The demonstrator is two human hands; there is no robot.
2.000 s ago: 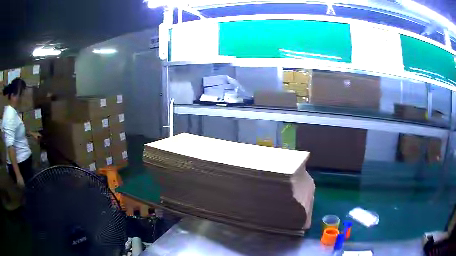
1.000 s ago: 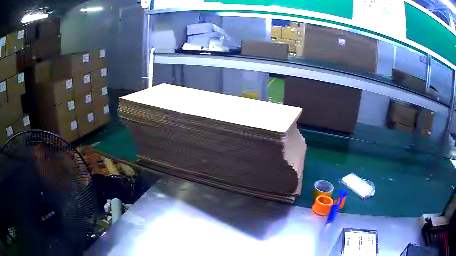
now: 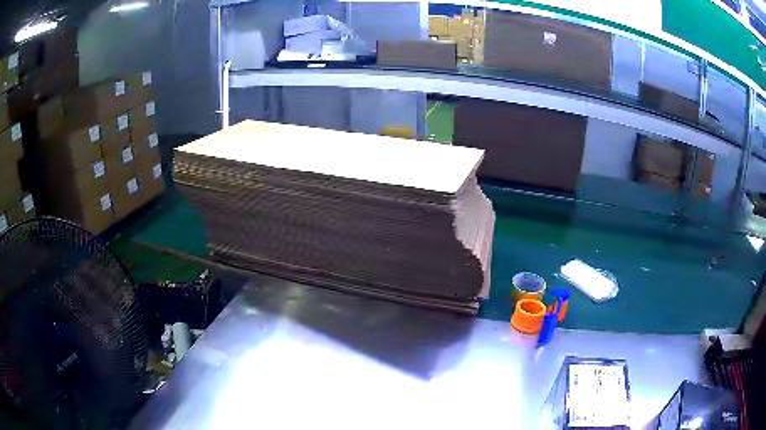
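Neither of my hands is in the picture. A black retail box with a pale label-like end lies on the shiny metal table at the lower right. A second black box is cut off by the bottom edge to its right. An orange and blue tape dispenser stands at the table's far edge, with a tape roll just behind it. A thick stack of flattened cartons stands at the far side of the table.
A black pedestal fan stands left of the table. Brown cartons with white labels are stacked at the far left. Shelving runs across the back. A white packet lies on the green surface beyond the table. Dark red flaps hang at the right edge.
The view has tilted down and turned right, so the table and the two black boxes now show. The person seen earlier at the far left is out of view.
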